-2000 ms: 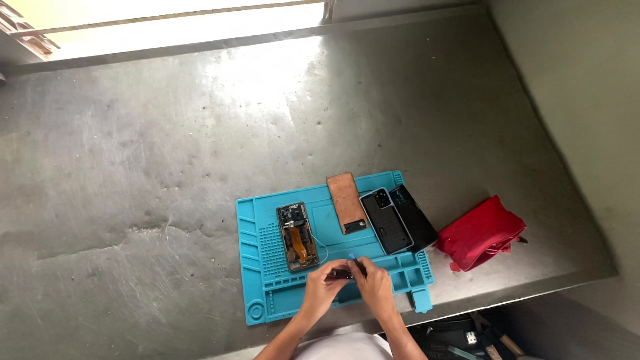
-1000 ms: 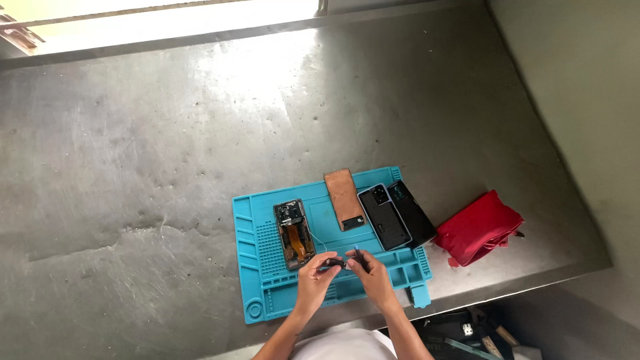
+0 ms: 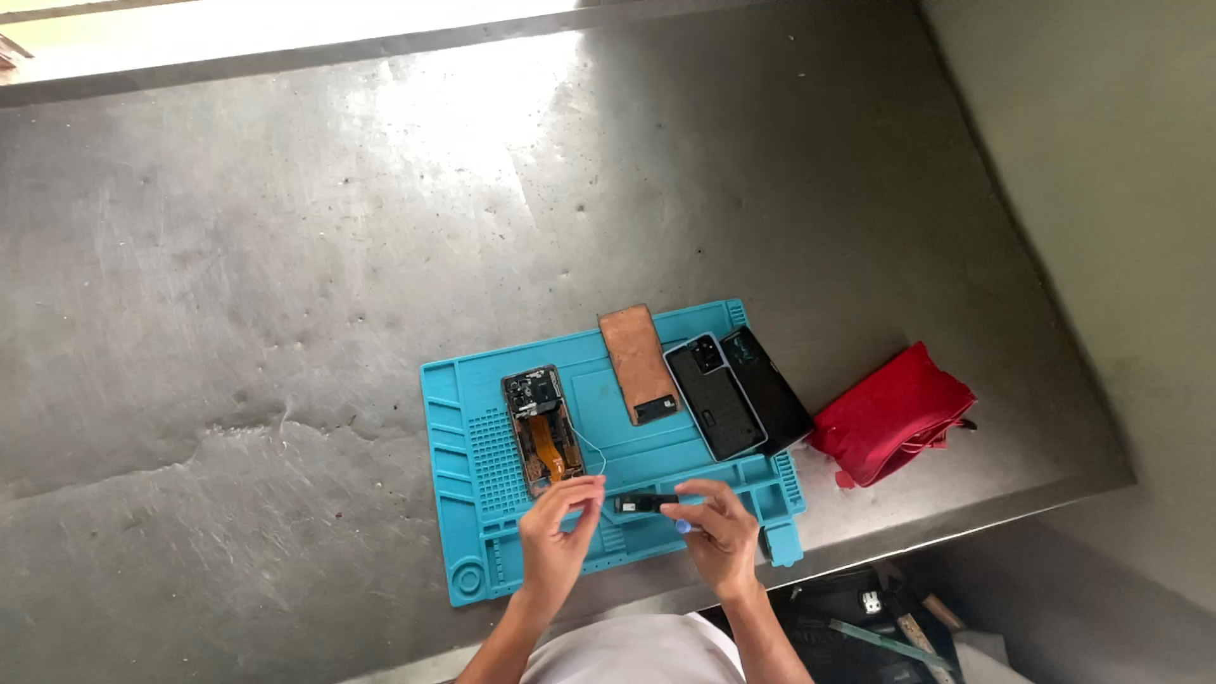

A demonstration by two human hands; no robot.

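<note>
My left hand (image 3: 560,522) pinches the end of a thin pale cable (image 3: 597,446), which loops up to an opened smartphone (image 3: 543,427) with an orange flex cable (image 3: 548,448) across its inside. My right hand (image 3: 720,527) holds a small black part (image 3: 644,503) between thumb and finger, and a blue-tipped tool (image 3: 682,525) shows under its fingers. Both hands are over the lower edge of a blue silicone repair mat (image 3: 589,385). The phone lies on the mat, above and left of my left hand. What kind of part the black piece is, I cannot tell.
On the mat lie a copper-coloured phone panel (image 3: 635,351) and a black phone back or case (image 3: 714,399). A black box (image 3: 768,394) overlaps the mat's right edge. A red fabric pouch (image 3: 888,418) sits on the metal table (image 3: 285,285). Tools (image 3: 888,641) are below the table edge.
My hands, close together before, have moved apart. The small black part now shows plainly at my right fingertips, and my left fingers are at the thin cable.
</note>
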